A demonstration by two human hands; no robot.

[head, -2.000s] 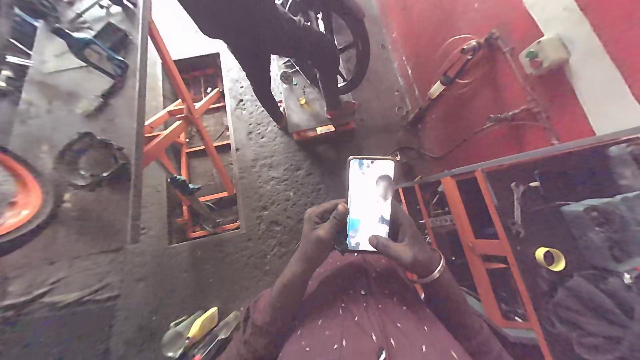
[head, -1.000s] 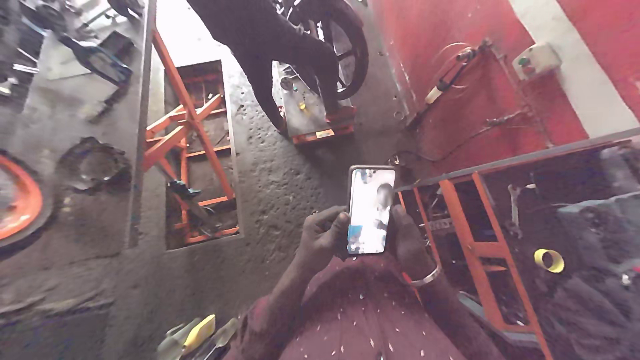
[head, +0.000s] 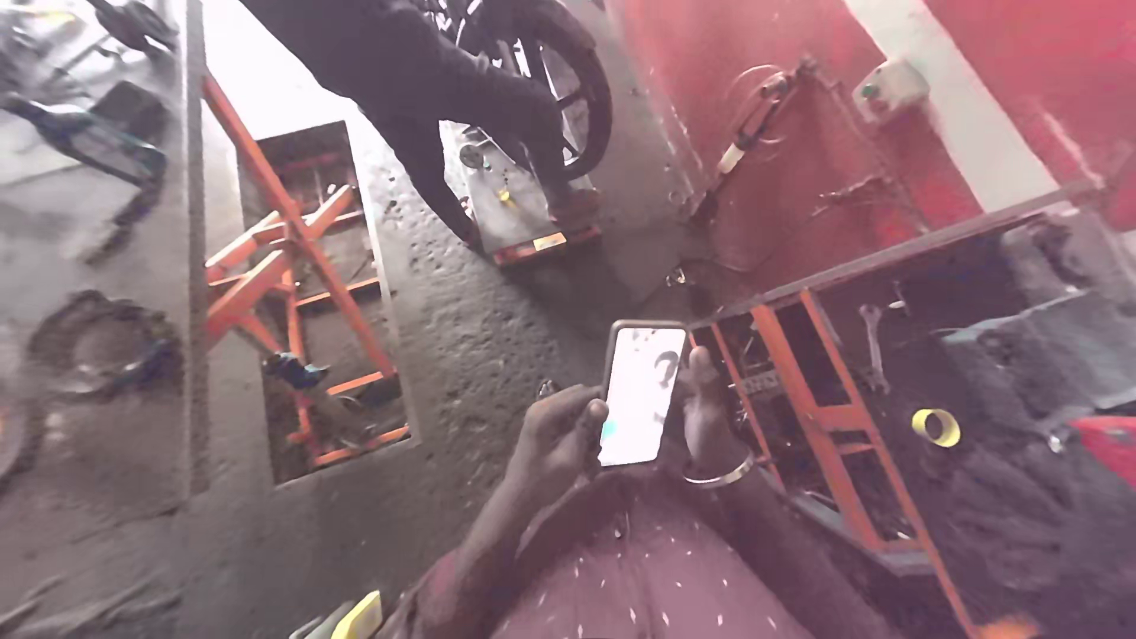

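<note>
A smartphone (head: 643, 395) with a lit, washed-out screen is upright in front of my torso. My left hand (head: 561, 435) grips its left edge, the thumb at the side of the screen. My right hand (head: 707, 413), with a metal bangle at the wrist, is at the phone's right edge, its thumb raised beside the case. Most of the right fingers are hidden behind or below the phone.
Ahead, a person in dark trousers (head: 382, 80) stands by a motorcycle wheel (head: 586, 98). An orange scissor-lift frame (head: 297, 231) sits in a floor pit at left. At right, a bench holds a spanner (head: 874, 346) and a yellow tape roll (head: 936, 428).
My right thumb, over the lower screen two seconds ago, has lifted off to the phone's right side. The phone stays in my hands.
</note>
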